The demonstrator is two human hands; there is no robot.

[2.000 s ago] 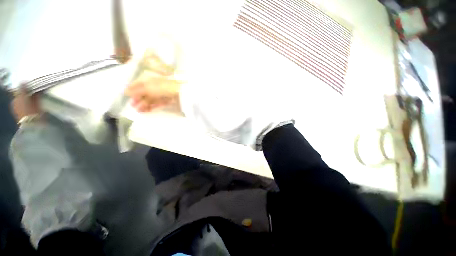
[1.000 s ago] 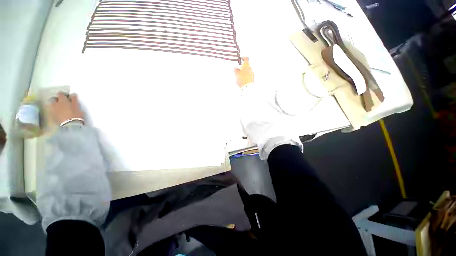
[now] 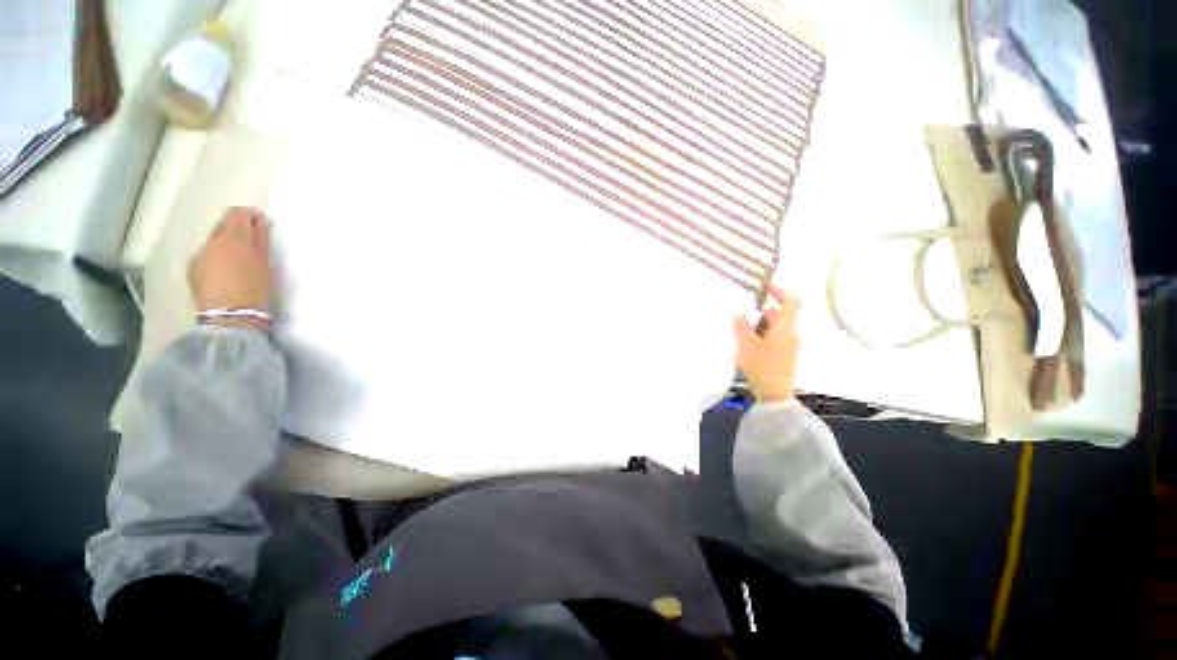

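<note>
The brown strips (image 3: 607, 135) lie in close parallel rows on a large white sheet (image 3: 516, 335), whose near edge reaches my apron. My left hand (image 3: 235, 264) is at the sheet's left edge with its fingers curled on it. My right hand (image 3: 772, 346) pinches the sheet's right edge beside the end of the nearest strip. The exact finger contact is washed out by glare.
A bottle with a yellowish tip (image 3: 196, 77) stands at the upper left. A striped-edge stack (image 3: 45, 148) lies at the far left. On the right lie a cream bag part with looped handles (image 3: 962, 219) and looped brown straps (image 3: 1061, 355). The floor shows a yellow line (image 3: 1013, 548).
The view has turned, and the strips appear lower and further right. The white sheet now reaches my apron. Both hands remain at its side edges; the bottle appears further from my left hand.
</note>
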